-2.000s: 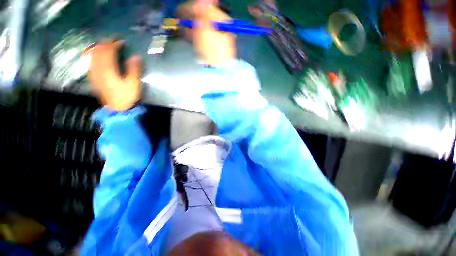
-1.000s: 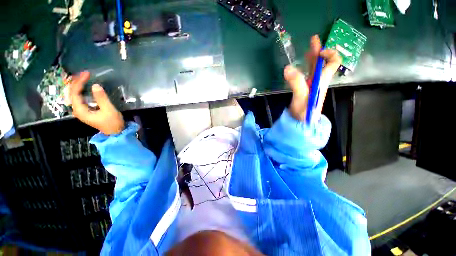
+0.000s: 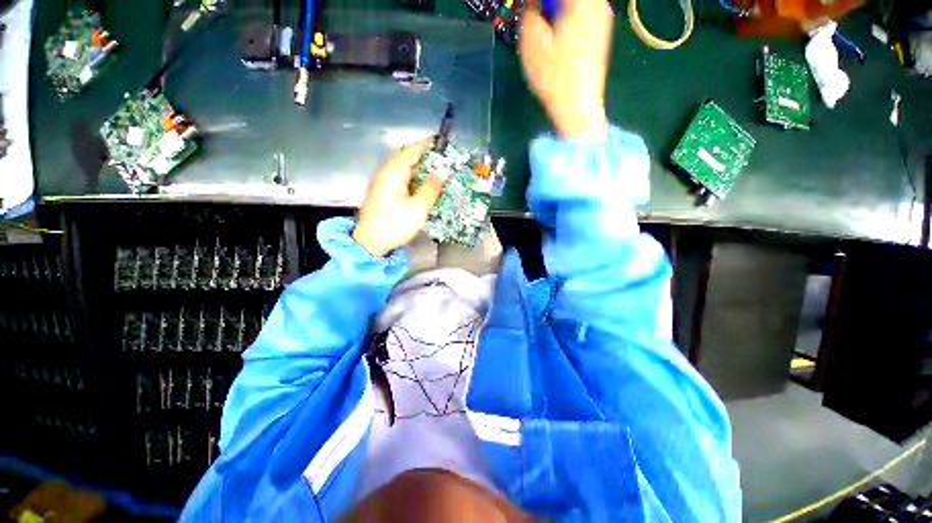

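A green circuit board with silver and orange connectors is held in my left hand at the bench's near edge. A small black stick stands out from the board's far edge. My right hand is at the top of the view, with a bit of the blue pen showing at its fingers. The fingertips are cut off or hidden by the hand. The flat black fixture, with a blue lead across it, lies behind on the work plate.
Two boards lie at left, two more at right. A tape ring, white tissue and orange object are at the back right. Black racks of boards stand below left.
My left hand has moved right and now holds a board. My right hand has moved up from the near right boards to the back of the bench. The view has shifted.
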